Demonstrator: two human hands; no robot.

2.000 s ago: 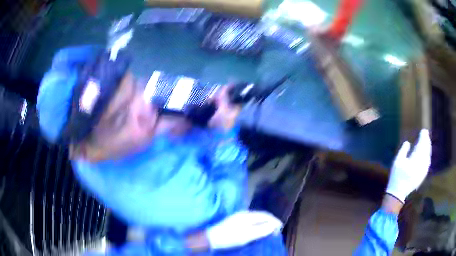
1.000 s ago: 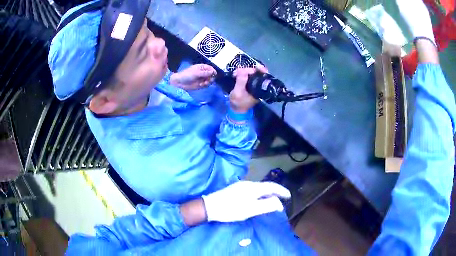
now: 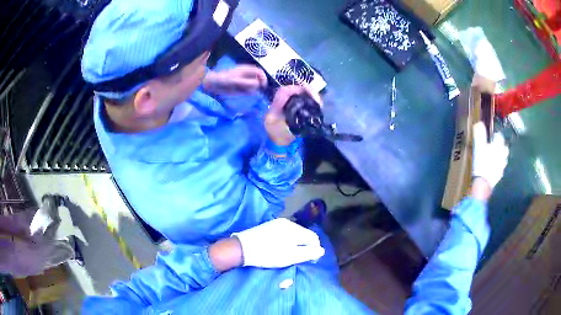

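Note:
My left hand [image 3: 280,243], in a white glove, rests across my front with fingers loosely extended and nothing visible in it. My right hand [image 3: 490,155], also gloved, is at the long narrow open carton [image 3: 461,154] on the green bench. Its fingers reach over the carton's right edge to the dark strip [image 3: 486,114] inside; the fingertips are partly hidden, so I cannot tell if they grip it. The carton is marked with letters like "RCM" and lies beside a red wrapped thing [image 3: 532,92].
A person in a blue smock [image 3: 203,154] holds a black electric screwdriver [image 3: 302,115] by a white fan panel [image 3: 280,58]. A black screw tray [image 3: 381,31] and glue tube [image 3: 440,66] lie on the bench [image 3: 344,80]. A large carton [image 3: 523,264] stands lower right.
My right hand has come down from the bench's far side to the narrow carton. My left hand has shifted slightly left in view. The seated person's head is lower and turned further away.

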